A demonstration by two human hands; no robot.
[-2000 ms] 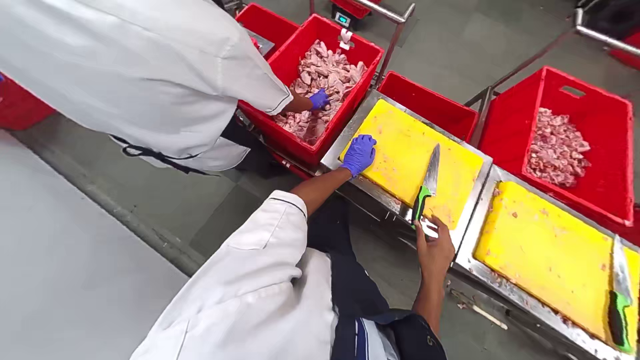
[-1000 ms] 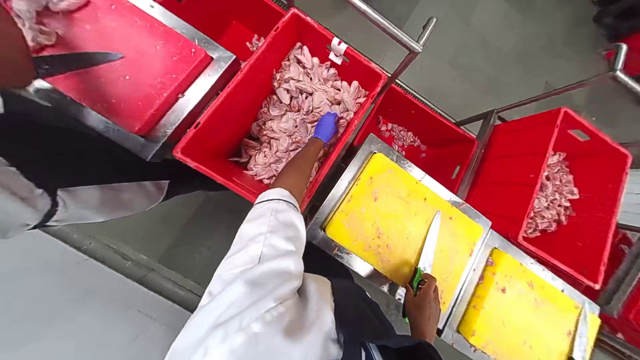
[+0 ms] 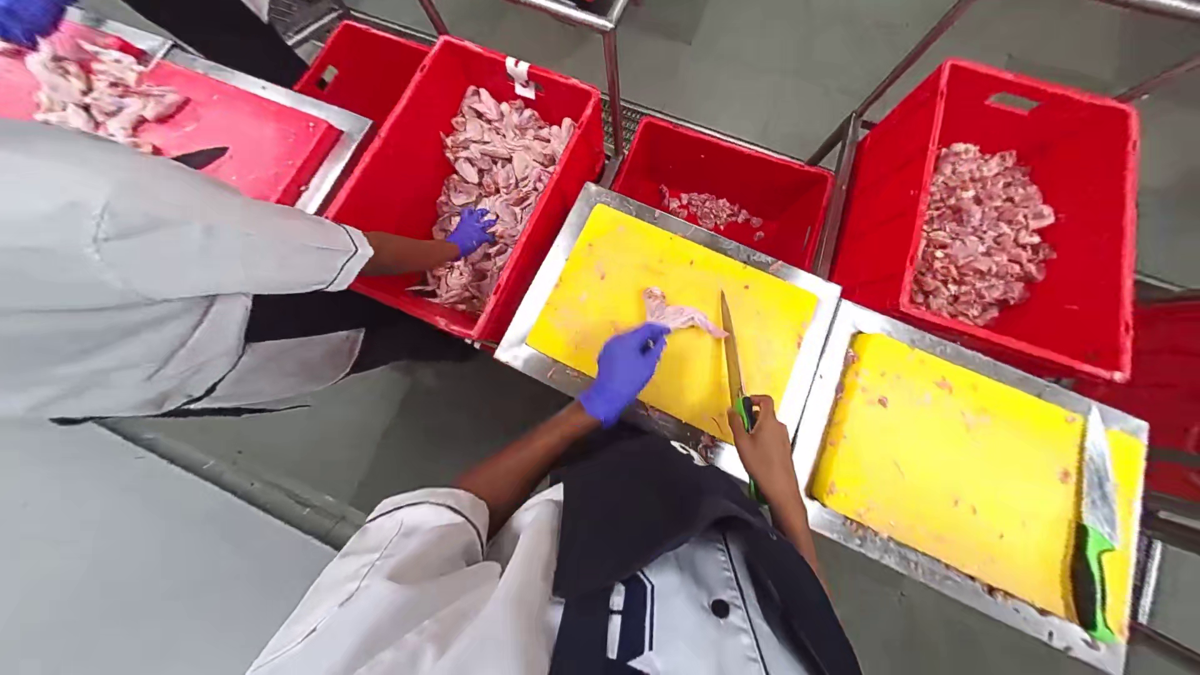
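A chicken wing [image 3: 682,317] lies on the yellow cutting board [image 3: 609,253] in front of me. My left hand [image 3: 626,367], in a blue glove, has its fingertips at the near side of the wing; a firm hold on it cannot be made out. Bare, my right hand [image 3: 764,445] grips the green and black handle of a kitchen knife [image 3: 731,347]. Its blade points away from me over the board, close to the wing's right tip. Small meat scraps are stuck to the board.
A co-worker's gloved hand [image 3: 472,232] reaches into a red crate [image 3: 375,187] of chicken wings at the left. Beyond my board is a red crate [image 3: 647,150] with small pieces; right of it, another red crate [image 3: 1078,234] holds cut meat. A second knife [image 3: 1097,487] lies on the right yellow board [image 3: 947,450].
My left hand has moved from the crate of wings to the board, where a wing now lies. My right hand still holds the knife. The co-worker's hand is in the crate again. The view has shifted.
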